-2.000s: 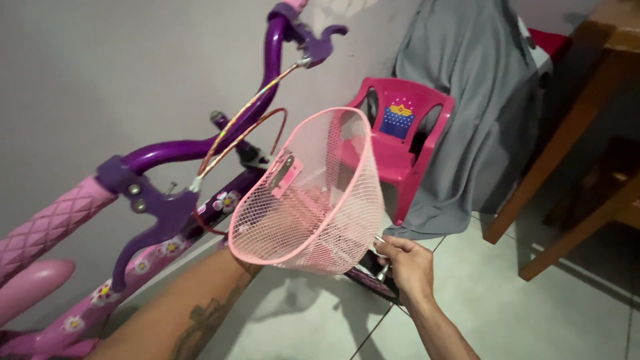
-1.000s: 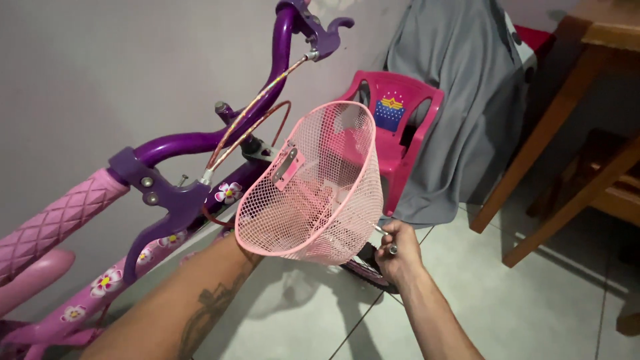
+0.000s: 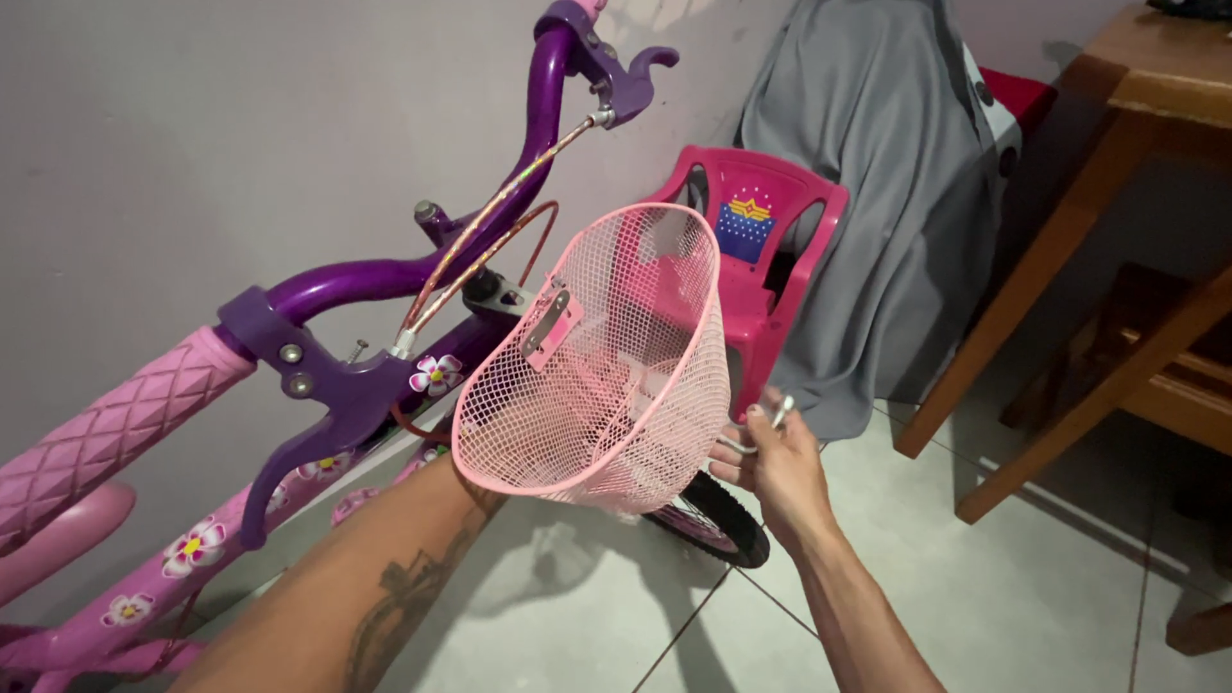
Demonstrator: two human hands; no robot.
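A pink wire-mesh bicycle basket (image 3: 597, 356) is at the front of a child's bicycle, by its purple handlebar (image 3: 361, 289). A small metal plate (image 3: 547, 322) sits on the inner rear side of the basket. My left forearm reaches under the basket; the hand itself is hidden behind the mesh and frame. Just right of the basket, my right hand (image 3: 775, 457) holds a small bent metal tool (image 3: 784, 412) between thumb and fingers, with other fingers spread toward the mesh. The front tire (image 3: 722, 525) shows below. A loose-looking screw (image 3: 359, 349) stands near the brake lever (image 3: 337, 395).
Behind the basket stands a pink plastic child's chair (image 3: 746, 289). A grey cloth (image 3: 857, 192) hangs beside it. Wooden table legs (image 3: 1020, 289) rise at the right. The wall (image 3: 192, 144) runs close along the bicycle's far side.
My right hand has shifted its hold on the metal tool, its fingers now more spread and the tool pointing up. My left arm stays beneath the basket.
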